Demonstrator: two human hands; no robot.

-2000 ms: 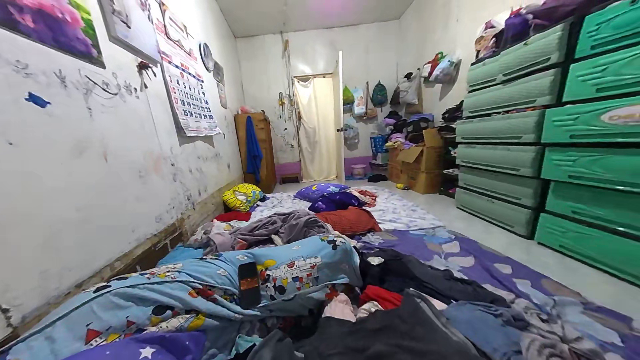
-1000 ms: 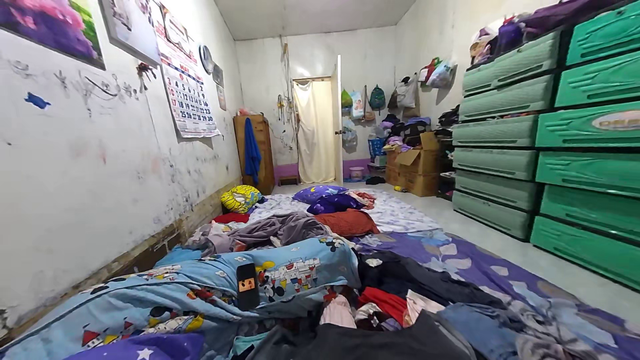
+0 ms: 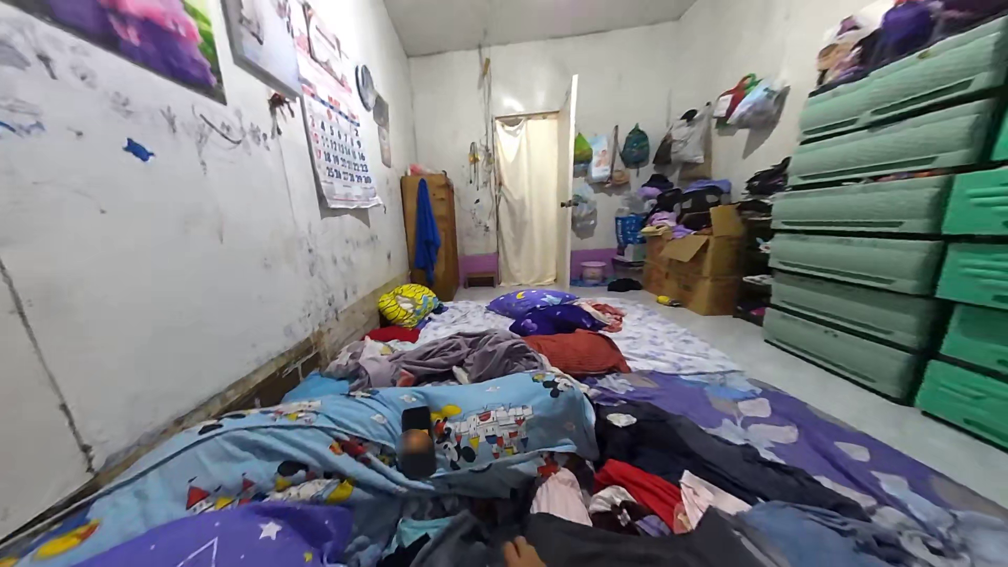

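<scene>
Only a few fingertips of one hand, apparently my left hand [image 3: 523, 554], show at the bottom edge. They touch the left end of a dark grey garment [image 3: 630, 542]; whether they grip it is hidden. My right hand is out of view. Just beyond lie a pale pink cloth [image 3: 561, 498], a red garment [image 3: 642, 488] and a black garment [image 3: 709, 457]. Blue denim-like cloth [image 3: 811, 531] is at the lower right. A dark phone [image 3: 416, 442] rests on the light blue cartoon-print bedding [image 3: 315, 429], left of the clothes.
A purple star-print pillow [image 3: 236, 535] is at the lower left. Farther off are a grey blanket [image 3: 472, 354], a rust-red cloth [image 3: 579, 352] and pillows [image 3: 531, 301] on floor bedding. Green drawer units [image 3: 858, 291] line the right; cardboard boxes [image 3: 705, 272] stand near the curtained doorway [image 3: 528, 201].
Fingertips have come into view at the bottom edge. The dark grey garment in the foreground has shifted, and its outline differs.
</scene>
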